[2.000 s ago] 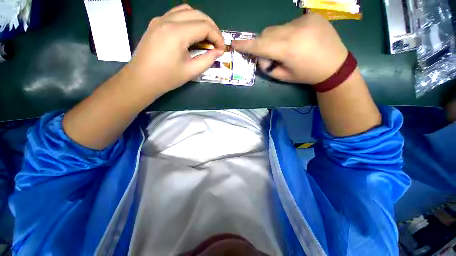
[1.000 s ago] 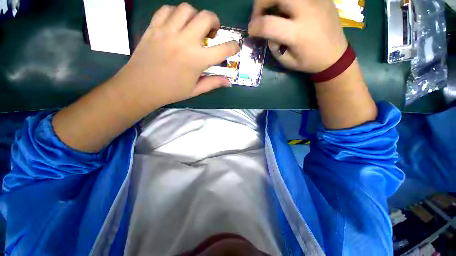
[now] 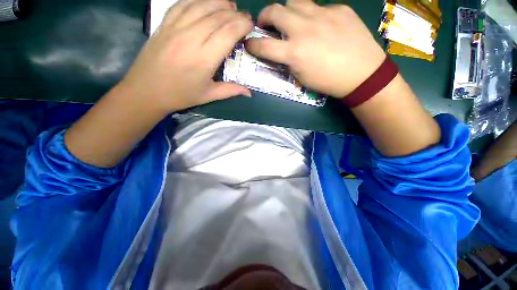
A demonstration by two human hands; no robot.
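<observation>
The open phone housing (image 3: pixel 261 73), silver-white with small parts inside, lies tilted on the green mat at the top centre, partly under both hands. My left hand (image 3: pixel 195 54) is at its left end, thumb along the near edge and fingertips on its far left part. My right hand (image 3: pixel 323 48) lies over its upper right side, thumb and index finger at the housing's far left part, close to my left fingertips. The fingers hide what is between them. I cannot tell whether my right hand holds a small part or tool.
A fanned stack of orange-gold flex cables (image 3: pixel 409 31) lies right of my right hand. Farther right are a spare phone housing (image 3: pixel 467 56) and a clear plastic bag (image 3: pixel 494 73). A white sheet (image 3: pixel 161 12) shows behind my left hand. Another person's forearm (image 3: pixel 499 153) is at the right edge.
The housing has turned, its right end now nearer me. Both hands have come together over its far left part. The flex cable stack, spare housing and bag show lower in the picture.
</observation>
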